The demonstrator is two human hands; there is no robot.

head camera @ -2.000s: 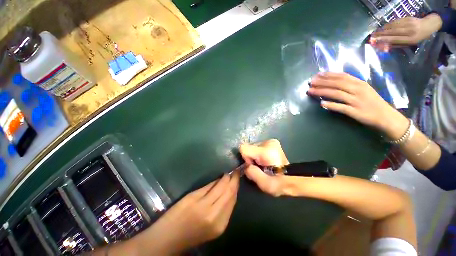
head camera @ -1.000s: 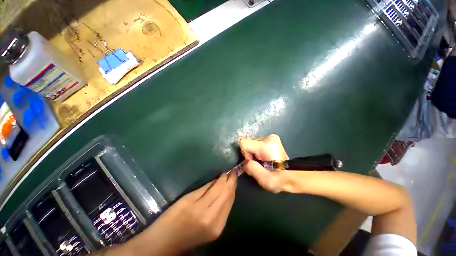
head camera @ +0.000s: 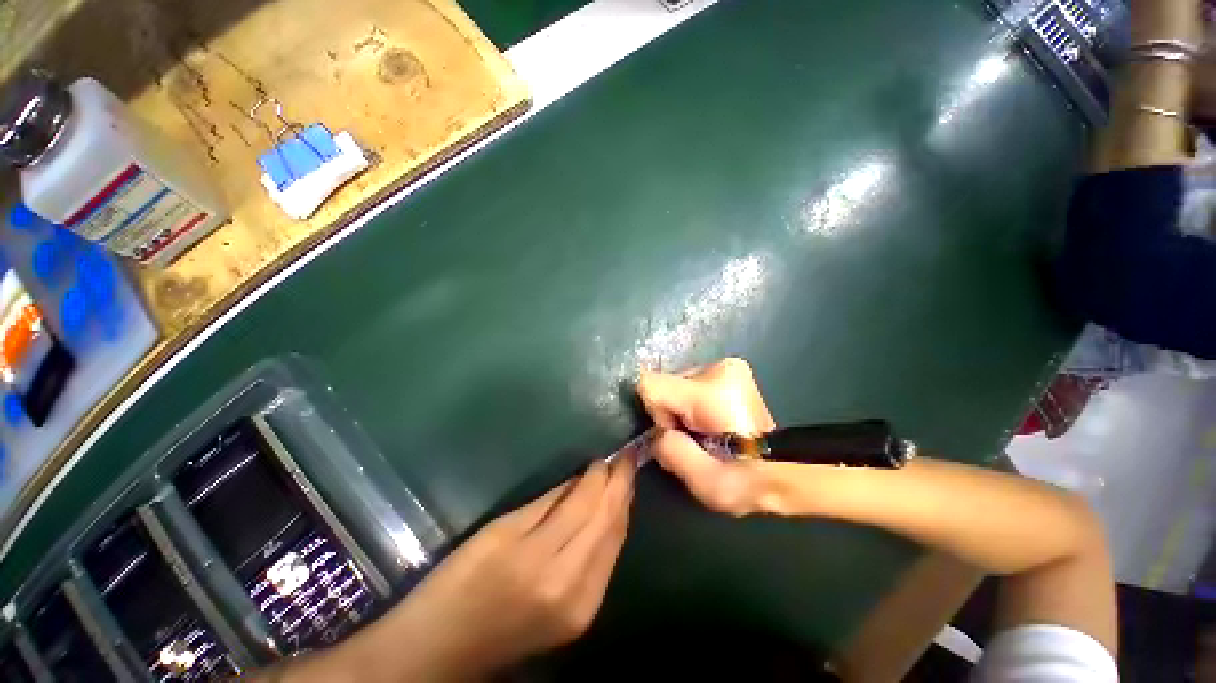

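Observation:
My right hand (head camera: 710, 434) is closed around a black-handled tool (head camera: 834, 443) with an amber collar, its handle pointing right. My left hand (head camera: 560, 547) pinches a narrow pale strip (head camera: 632, 450) that meets the fingertips of my right hand. Both hands are close together above the green surface (head camera: 534, 307). The tool's tip is hidden by my right fingers. A clear tray (head camera: 350, 476) with several black keypad phones (head camera: 274, 534) lies at the lower left, beside my left forearm.
A wooden board (head camera: 400, 80) at the upper left bears a white bottle (head camera: 127, 180), a blue binder clip (head camera: 299, 158) with a white pad, and an orange-and-white card (head camera: 27, 347) on blue-marked film stock (head camera: 87, 294). Another person's arm (head camera: 1150, 200) and another tray (head camera: 1064, 54) are at the upper right.
The other person's hands and the clear sheet have left the green surface. That person's arm now shows at the upper right over the far tray's edge. My hands have hardly moved.

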